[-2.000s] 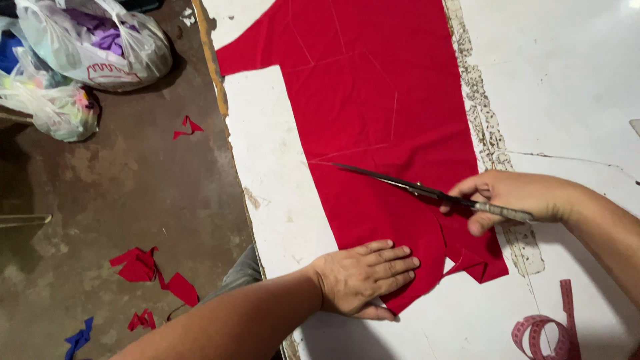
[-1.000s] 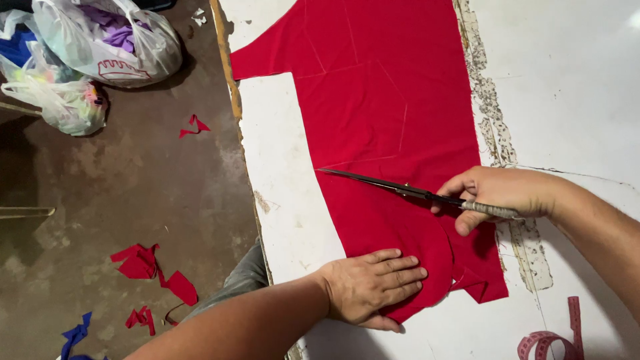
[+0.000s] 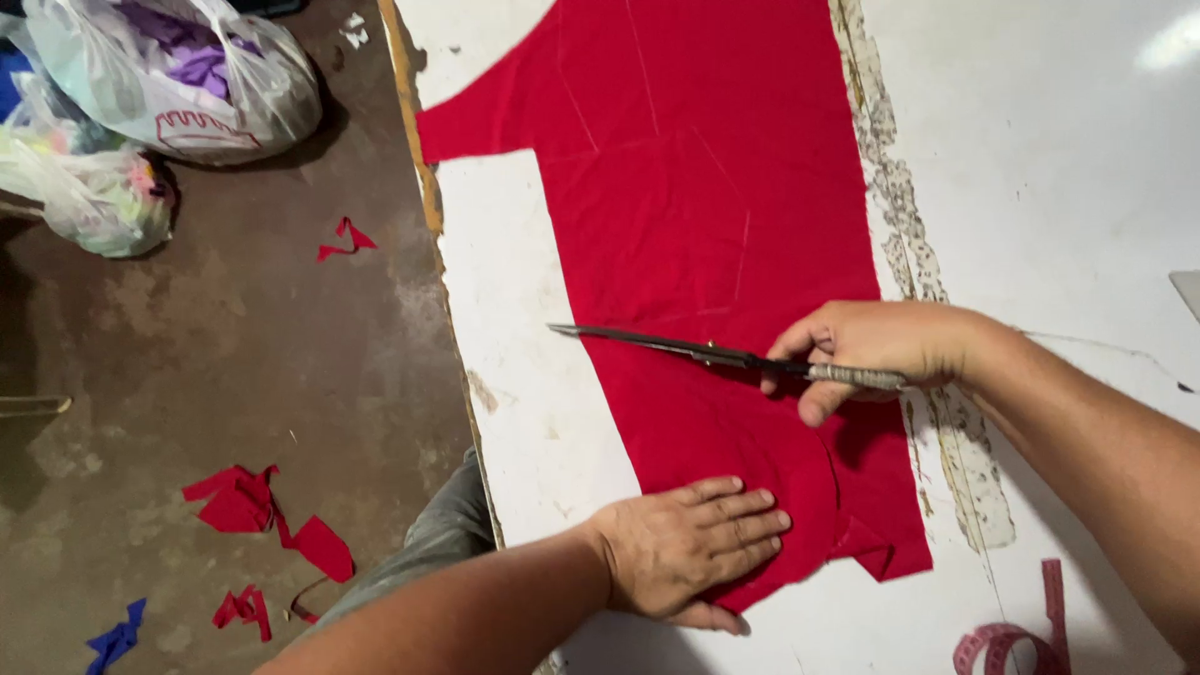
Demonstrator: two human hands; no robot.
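Observation:
A large piece of red fabric (image 3: 694,234) with thin chalk lines lies on a white table (image 3: 506,309). My right hand (image 3: 862,352) grips the wrapped handle of fabric scissors (image 3: 656,339), whose blades look nearly closed over the cloth, the tip just past its left edge. Below the scissors, my left hand (image 3: 689,553) presses flat on the lower part of the fabric, fingers slightly apart. A cut edge and a folded corner show to the right of my left hand.
A pink measuring tape (image 3: 1052,609) lies loosely coiled at the lower right. Stuffed plastic bags (image 3: 216,94) stand on the floor at upper left. Red scraps (image 3: 234,499) and a blue scrap (image 3: 117,639) lie on the floor beside the table's worn edge (image 3: 431,187).
The scissor tip, over the red fabric two seconds ago, now extends past its left edge. My left hand stays pressed on the cloth.

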